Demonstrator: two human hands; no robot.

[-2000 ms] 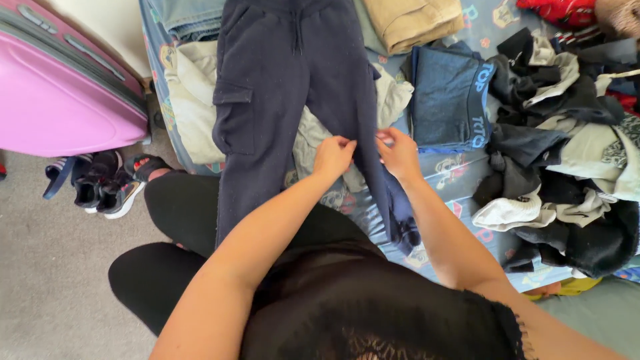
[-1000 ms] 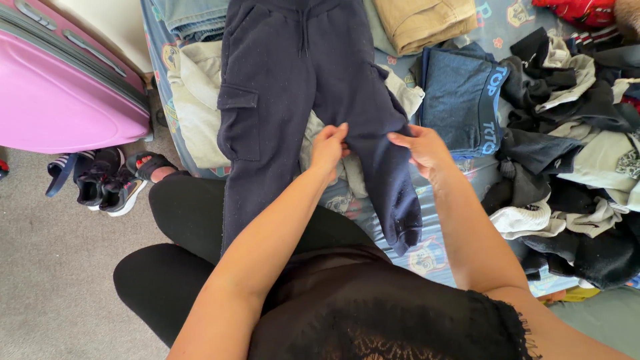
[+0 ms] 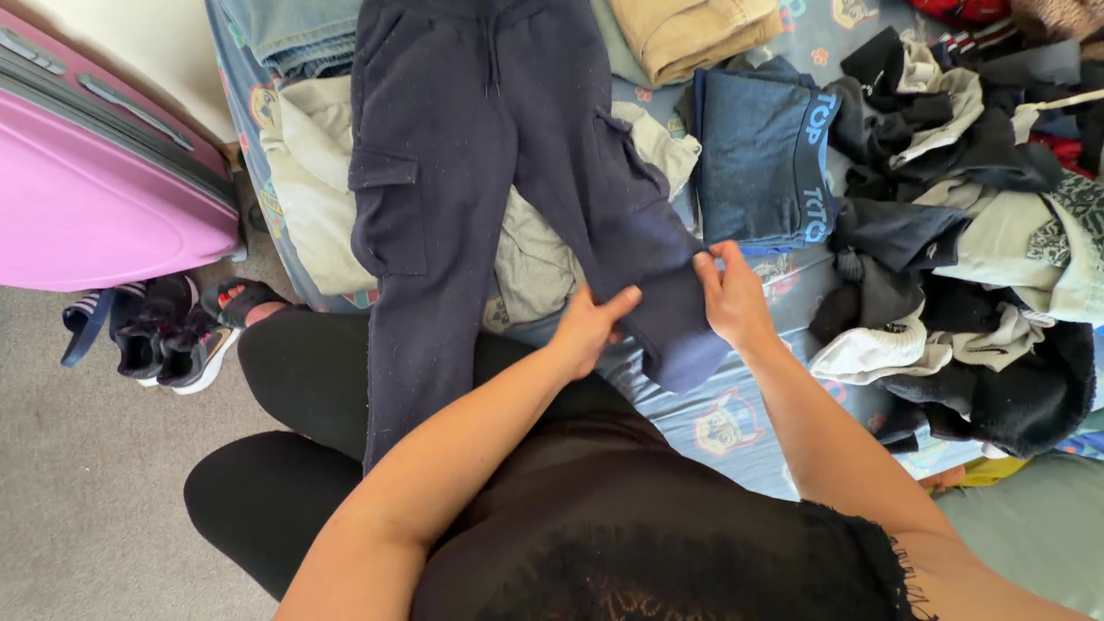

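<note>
Dark navy cargo sweatpants (image 3: 448,129) lie spread on the bed, waistband toward the top of the view, a flap pocket on each leg and a drawstring at the waist. My left hand (image 3: 591,332) pinches the inner edge of the right-side leg near its lower end, thumb on top. On that leg's outer edge, my right hand (image 3: 729,289) grips the fabric between thumb and fingers. The lower end of this leg is bunched between and below my hands. The other leg hangs down over my lap, its end hidden by my forearm.
Beside the pants lie folded blue boxer briefs (image 3: 755,159), folded tan trousers (image 3: 690,34), folded jeans (image 3: 302,30) and a cream garment (image 3: 315,190). A heap of socks and clothes (image 3: 966,233) covers the right side. A pink suitcase (image 3: 103,181) and shoes (image 3: 172,336) are at left.
My hands have moved down the right-side leg of the pants toward its lower end. That leg's end, spread out a second ago, is now bunched up nearer my hands.
</note>
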